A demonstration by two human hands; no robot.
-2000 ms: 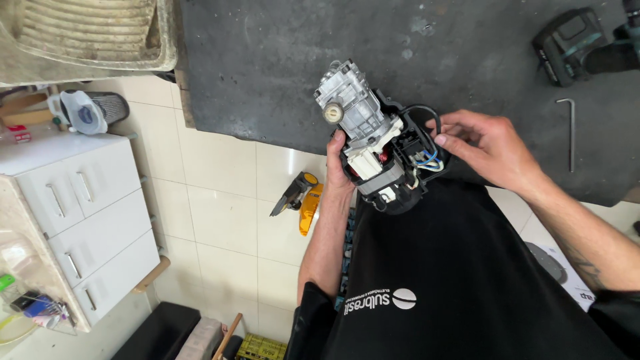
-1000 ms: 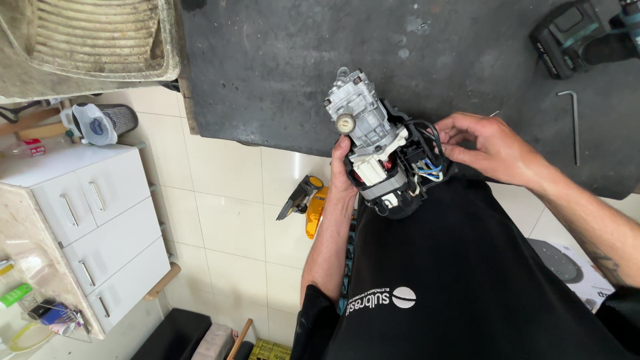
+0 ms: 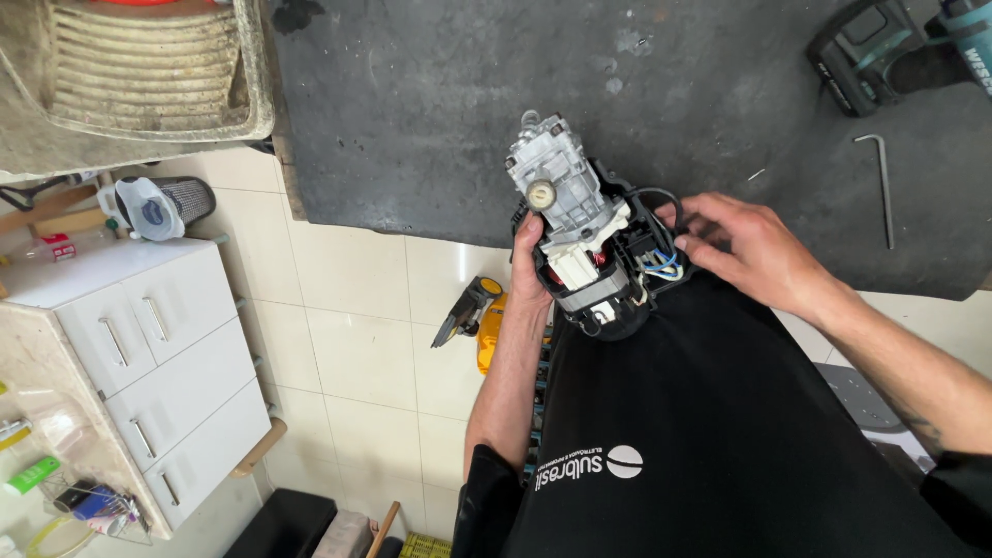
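Note:
A motor and pump assembly (image 3: 585, 225), with a grey metal pump head at its upper end and a motor with red windings below, sits tilted in a black plastic housing at the bench's near edge. My left hand (image 3: 531, 260) grips the housing from the left, its fingers hidden underneath. On the other side, my right hand (image 3: 736, 240) holds a black cable (image 3: 668, 203) between thumb and fingers. Blue and white wires (image 3: 663, 265) show in a compartment just below that hand.
On the dark bench mat (image 3: 434, 116) lie a hex key (image 3: 885, 190) and a cordless power tool (image 3: 876, 62) at the right. A ribbed, dirty sink (image 3: 260, 101) is at the upper left. White drawers (image 3: 186, 387) and a yellow-and-black machine (image 3: 488, 325) stand below bench level.

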